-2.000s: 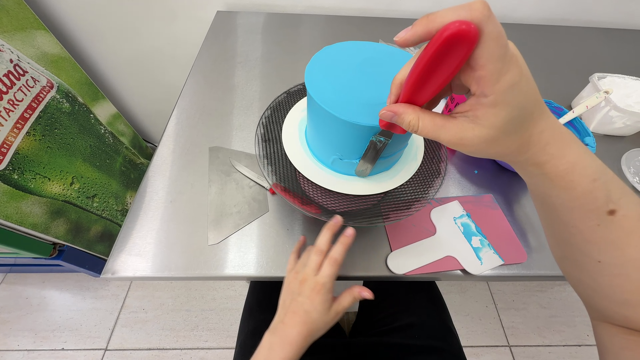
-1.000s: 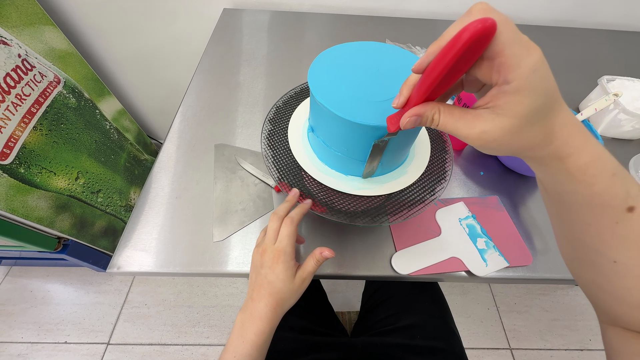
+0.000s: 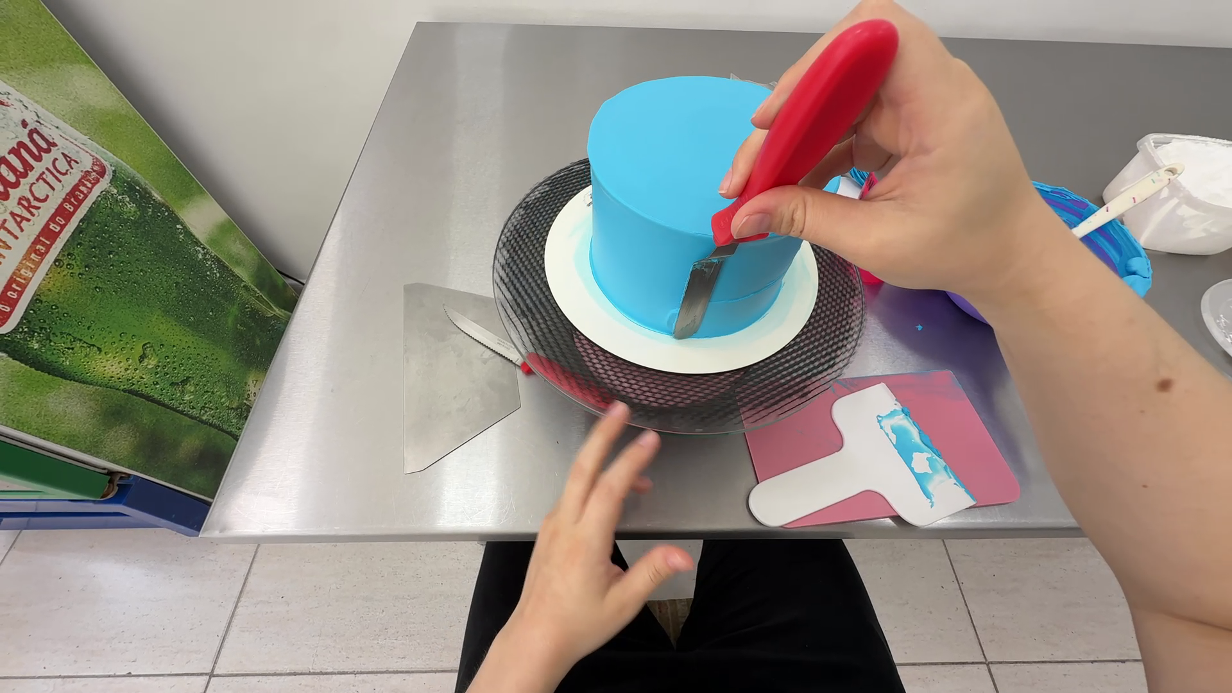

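My right hand (image 3: pixel 924 173) grips the red handle of a small offset spatula (image 3: pixel 808 125), whose metal blade lies against the lower side of a tall round cake in smooth blue icing (image 3: pixel 674 173). A white round cake board (image 3: pixel 597 318) carries the cake, on top of a glass turntable with a dark mesh pattern (image 3: pixel 539 269). My left hand (image 3: pixel 597 549) holds nothing; its fingers are spread, with the fingertips at the turntable's front rim. Part of a red-handled serrated knife (image 3: pixel 486 337) shows beside the turntable, the rest seen through its glass.
Left of the turntable lies a metal scraper (image 3: pixel 443 385). At the front right, a white icing-smeared scraper (image 3: pixel 866 462) rests on a pink flat sheet (image 3: pixel 982 452). Farther right are a bowl of blue icing (image 3: pixel 1136 260) and a tub of white stuff (image 3: pixel 1174 221) with a spoon handle (image 3: pixel 1126 202).
Since a second ago my left hand has shifted right along the turntable's front rim. The spatula blade stays at the lower side of the cake.
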